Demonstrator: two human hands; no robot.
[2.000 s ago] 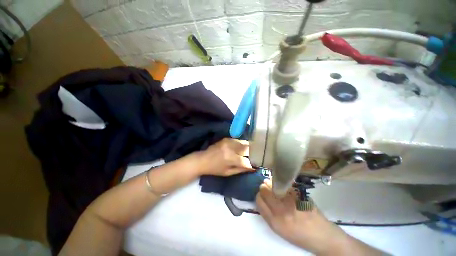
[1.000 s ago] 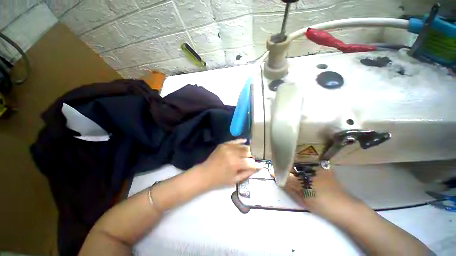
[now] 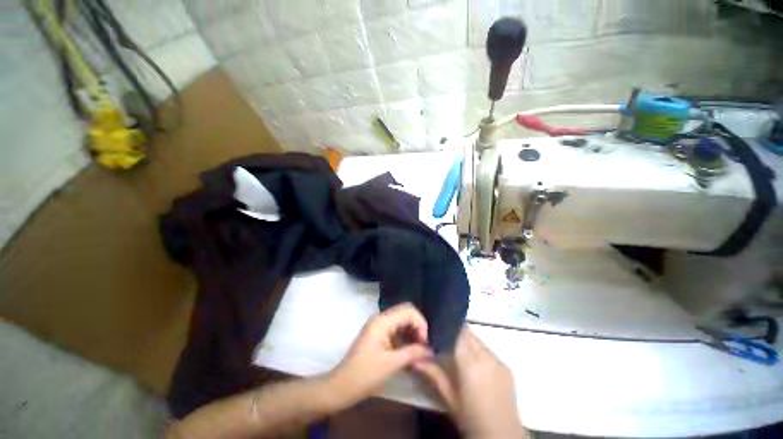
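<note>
The dark navy and maroon-brown garment [image 3: 330,231] lies in a heap on the left of the white table, with a pale patch [image 3: 256,194] in it. A navy part [image 3: 421,279] stretches toward me, left of the needle area. My left hand [image 3: 382,351] is at its near end, thumb and fingertips together. My right hand [image 3: 481,381] holds the navy edge beside it, slightly blurred. Both hands are near the table's front edge, away from the needle. The off-white sewing machine head [image 3: 601,189] has no cloth under its presser foot [image 3: 479,255].
A light blue-handled tool [image 3: 447,189] stands beside the head. A dark-handled screwdriver [image 3: 503,56] is upright on top. Blue-handled snips [image 3: 745,345] lie at the right. A brown cardboard guard [image 3: 112,257] is at the left, below a yellow plug [image 3: 116,140]. White brick-patterned wall behind.
Both hands have moved from the needle area toward me and now hold the navy cloth near the front edge. The cloth is drawn out left of the machine. The view has shifted wider.
</note>
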